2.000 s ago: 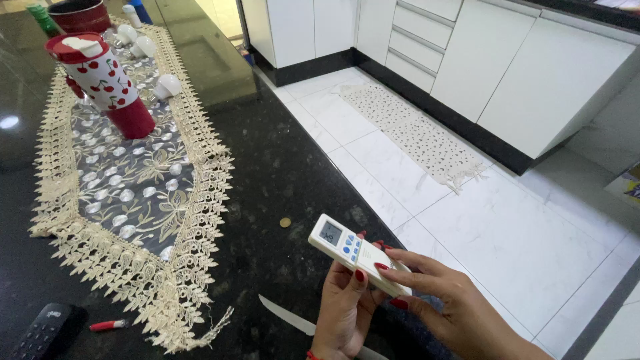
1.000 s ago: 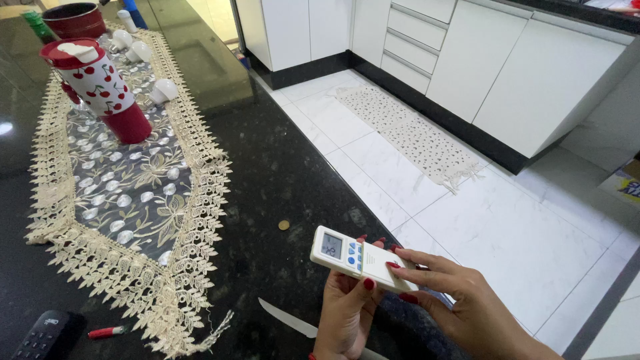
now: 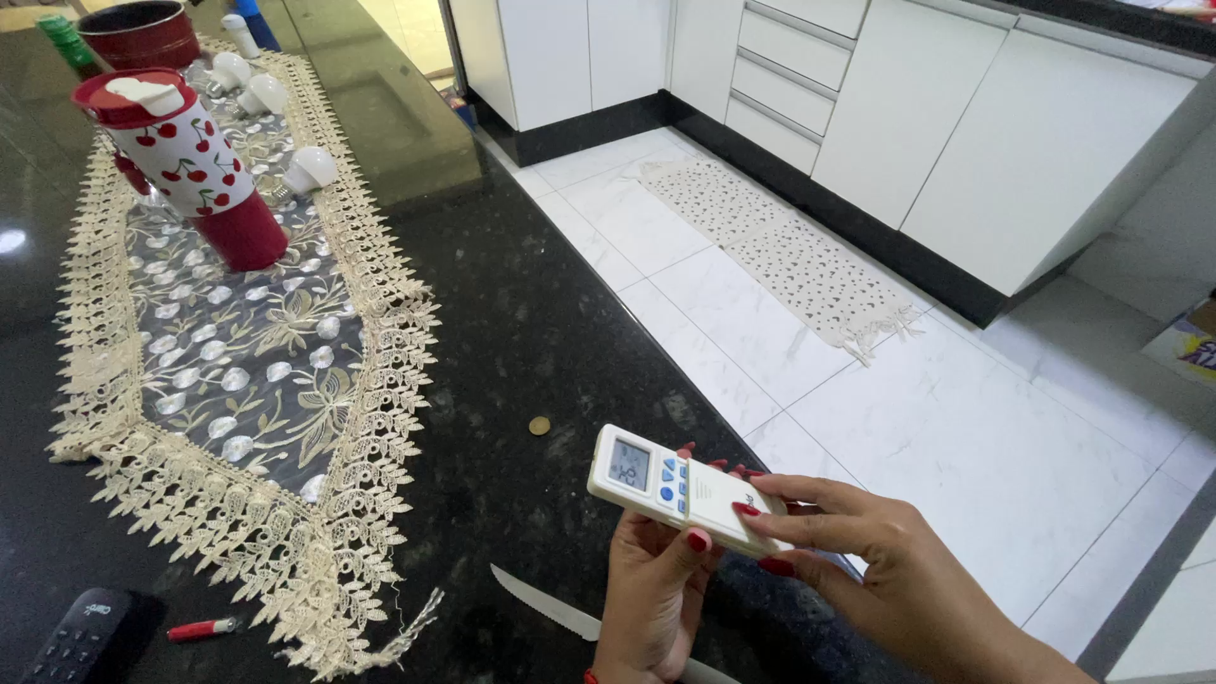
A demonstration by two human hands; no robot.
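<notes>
A white air-conditioner remote control (image 3: pixel 703 484) with a small display and blue buttons is held above the dark stone counter, tilted with its display end to the left. My left hand (image 3: pixel 655 594) grips it from below, thumb along its near side. My right hand (image 3: pixel 869 551) lies over its right end, fingertips on the sliding cover and the thumb at the near edge. Beneath my left hand a serrated knife (image 3: pixel 551 605) rests on the counter, partly hidden by the wrist. A small coin (image 3: pixel 540 426) lies to the left of the remote.
A lace-edged table runner (image 3: pixel 380 351) carries a cherry-patterned tumbler (image 3: pixel 204 176), several light bulbs (image 3: pixel 312 169) and a dark red pot (image 3: pixel 142 38). A black remote (image 3: pixel 84 636) and a red cylindrical item (image 3: pixel 201 629) lie at lower left. The counter's edge runs diagonally beside the tiled floor.
Between the earlier frames, the remote and both hands shift slightly and its display end tips a little. My hands keep hold of it throughout.
</notes>
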